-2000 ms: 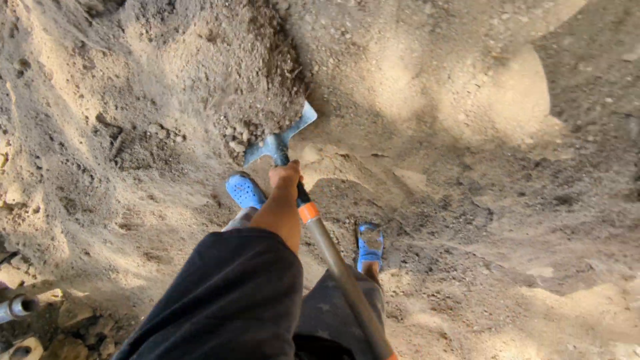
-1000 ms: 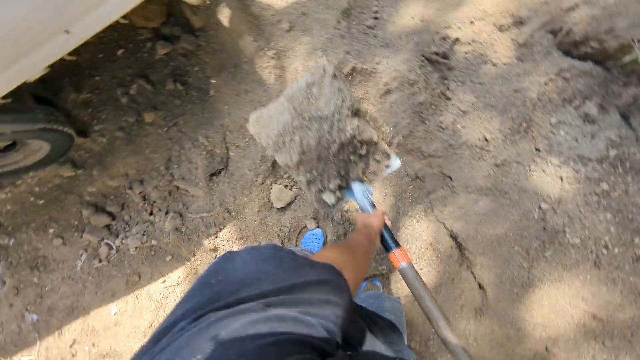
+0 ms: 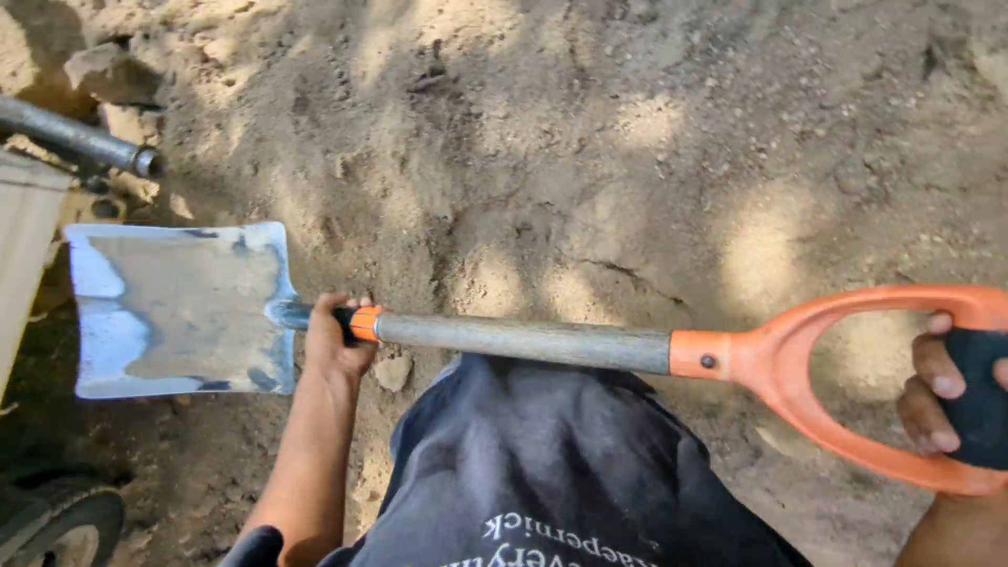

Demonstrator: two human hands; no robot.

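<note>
A square-bladed shovel point(image 3: 520, 339) lies level across the view in front of my body. Its metal blade point(image 3: 205, 307), at the left, carries no heap, only a film of dirt over bare shiny metal. My left hand point(image 3: 339, 335) grips the shaft at the black and orange collar near the blade. At the far right, my right hand point(image 3: 933, 386) is closed round the black grip of the orange D-handle point(image 3: 780, 362), and is partly cut off by the frame edge.
Dry, uneven ground point(image 3: 551, 157) spreads ahead, with sunlit patches. At the left are a metal pipe point(image 3: 79, 138), rocks point(image 3: 110, 75) and a pale panel point(image 3: 27, 236). A wheel point(image 3: 67, 524) stands at the lower left. A small stone point(image 3: 394, 372) lies beside my left wrist.
The heap of soil on the blade one second ago is gone. The shovel has swung level, with its blade to the left, and the whole D-handle has come into view. The view has also shifted.
</note>
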